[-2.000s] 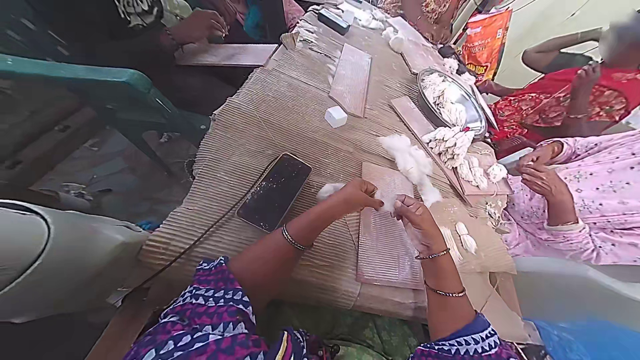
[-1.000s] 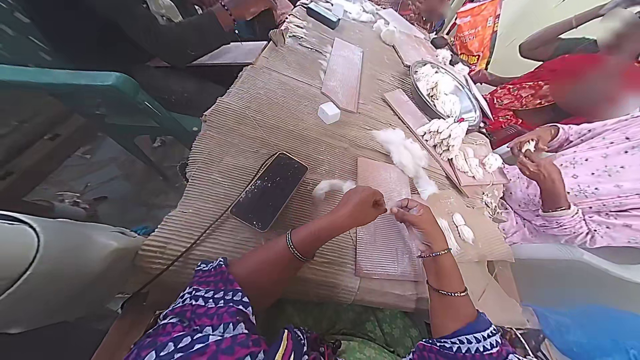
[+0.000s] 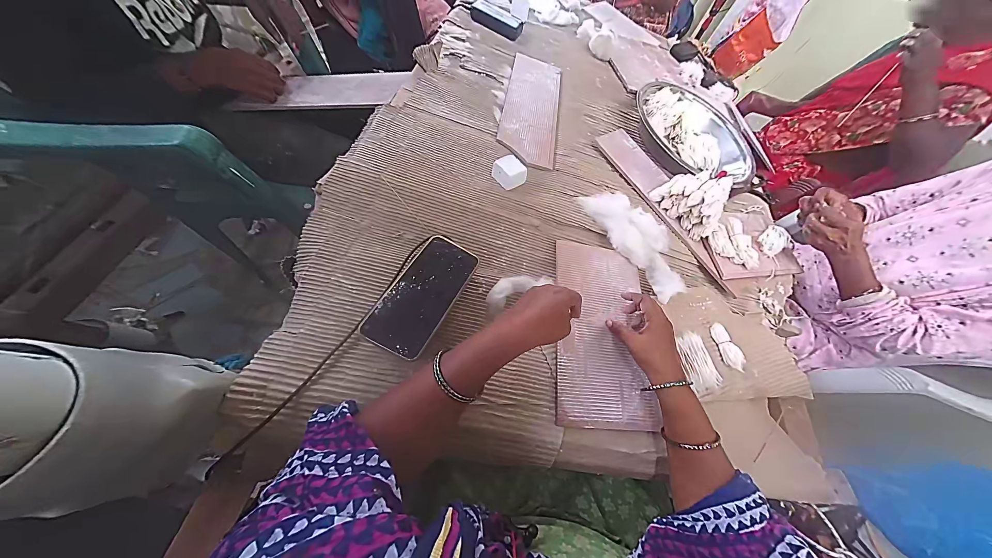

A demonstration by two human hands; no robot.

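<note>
A ribbed pinkish board lies on the corrugated cardboard in front of me. My left hand is curled at the board's left edge, over one end of a strip of white cotton; whether its fingers pinch any fibre cannot be seen. Above the board's right side, my right hand has its thumb and fingers bent and apart, with nothing visible between them. Fluffy cotton lies beyond the board's upper right corner. Right of my right hand are a row of thin white wicks and a tied white bundle.
A dusty smartphone with a cable lies left of my left arm. Farther off are a white block, another ribbed board and a steel plate of white bundles. Co-workers sit around the table; one's clasped hands are at the right.
My hands were close together over the board; now they are farther apart. The co-worker in pink has brought both hands together.
</note>
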